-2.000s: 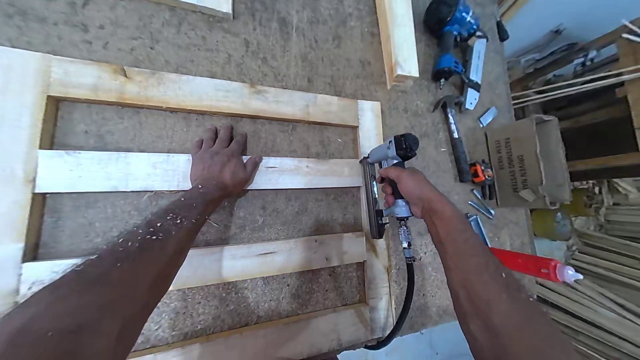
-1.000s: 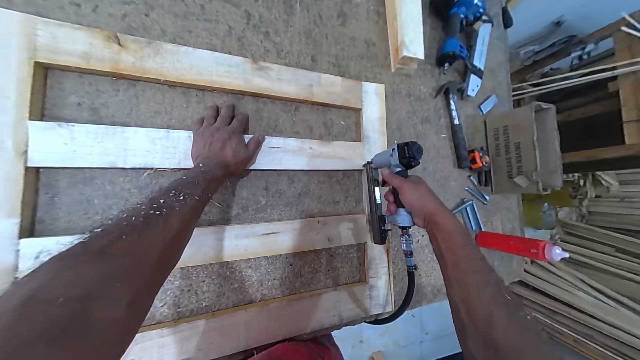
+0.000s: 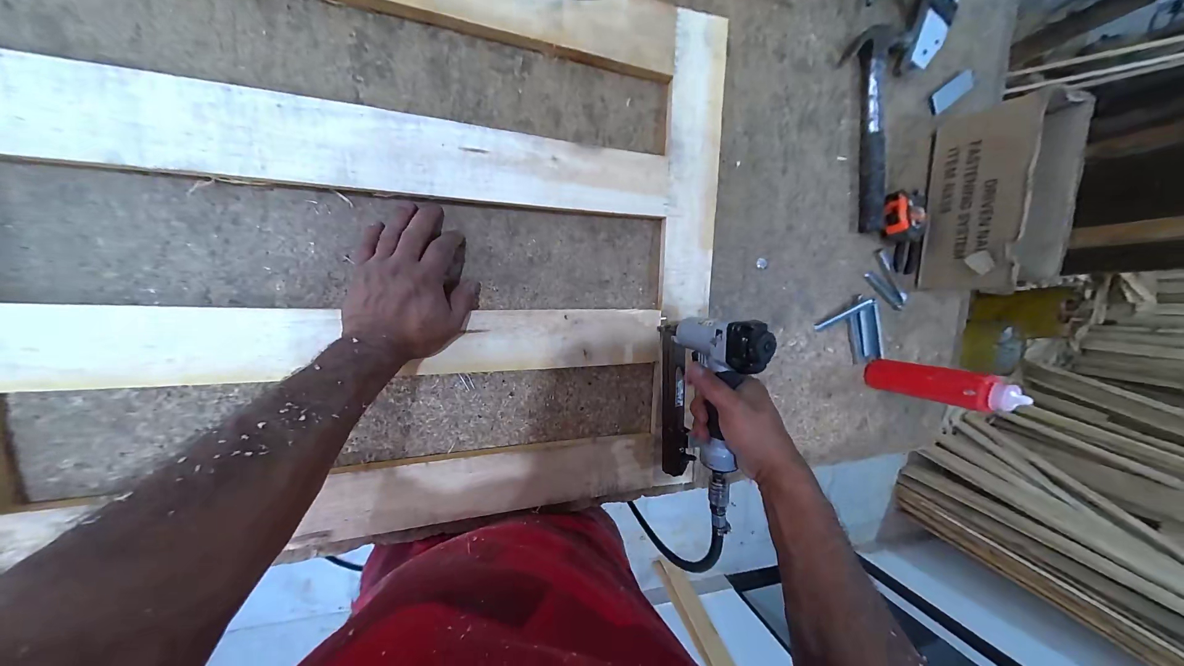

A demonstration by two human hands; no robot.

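A wooden frame of rails and slats lies flat on the particleboard bench. My left hand [image 3: 407, 282] rests palm down on the lower slat [image 3: 555, 340], its fingers reaching over the gap above. In my right hand [image 3: 735, 416] is the grip of a pneumatic nailer [image 3: 717, 342], with a black air hose [image 3: 703, 562] at its base. The tool's nose meets the joint where that slat's right end butts the right-hand stile [image 3: 694, 185]. Another slat [image 3: 518, 171] runs across above, and the bottom rail [image 3: 481, 481] lies along the bench's near edge.
Right of the frame on the bench lie a claw hammer [image 3: 872, 139], a tape measure [image 3: 904, 215], several staple strips [image 3: 865, 331], an open cardboard box [image 3: 980, 194] and a red squeeze bottle [image 3: 934, 384]. Thin wood strips [image 3: 1045, 490] are stacked at the lower right.
The nailer in my right hand has moved down the stile from the upper slat's end to the lower slat's. My left hand has shifted from the upper slat to the lower one. The view has moved.
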